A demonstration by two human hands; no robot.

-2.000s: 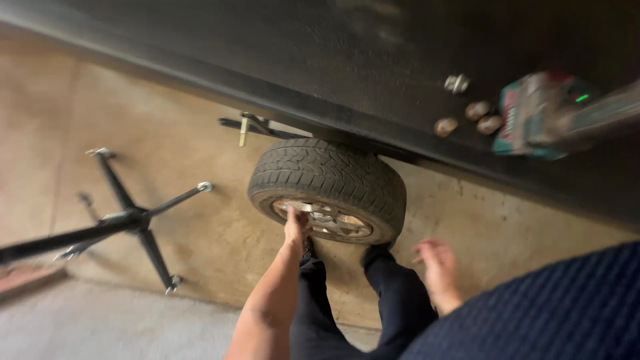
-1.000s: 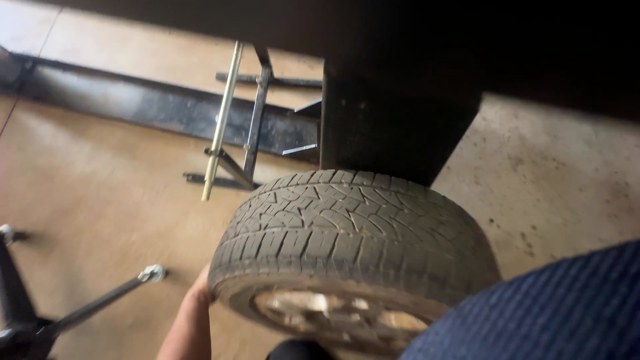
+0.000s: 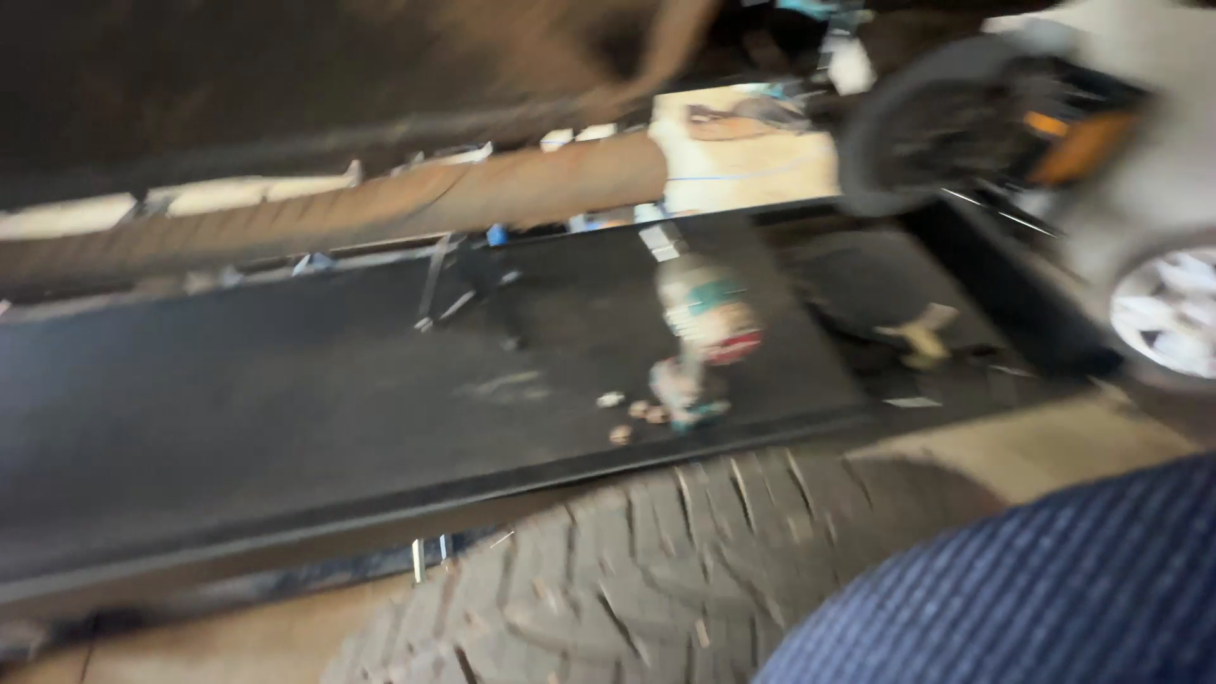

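The worn tread of a tire (image 3: 655, 570) fills the bottom middle of the head view, close to the camera. Its wheel face is out of sight. Neither my left hand nor my right hand shows, so what they touch is hidden. Past the tire lies a long black ramp or lift platform (image 3: 313, 380). On it rests a blurred teal and grey cordless power tool (image 3: 708, 313), with several small nuts (image 3: 649, 411) beside it. A blue knit sleeve or garment (image 3: 1026, 589) covers the lower right.
A rusty ribbed bar or pipe (image 3: 532, 185) runs above the platform, under a dark vehicle underside (image 3: 285, 85). At the right are another wheel (image 3: 1173, 304) with a silver rim and an orange and black object (image 3: 1083, 142). A yellowish object (image 3: 921, 334) lies on the platform's far right part.
The view has swung up strongly, and the tire now sits in front of the platform. One second ago my left hand was at the tire's left side; it has left the view.
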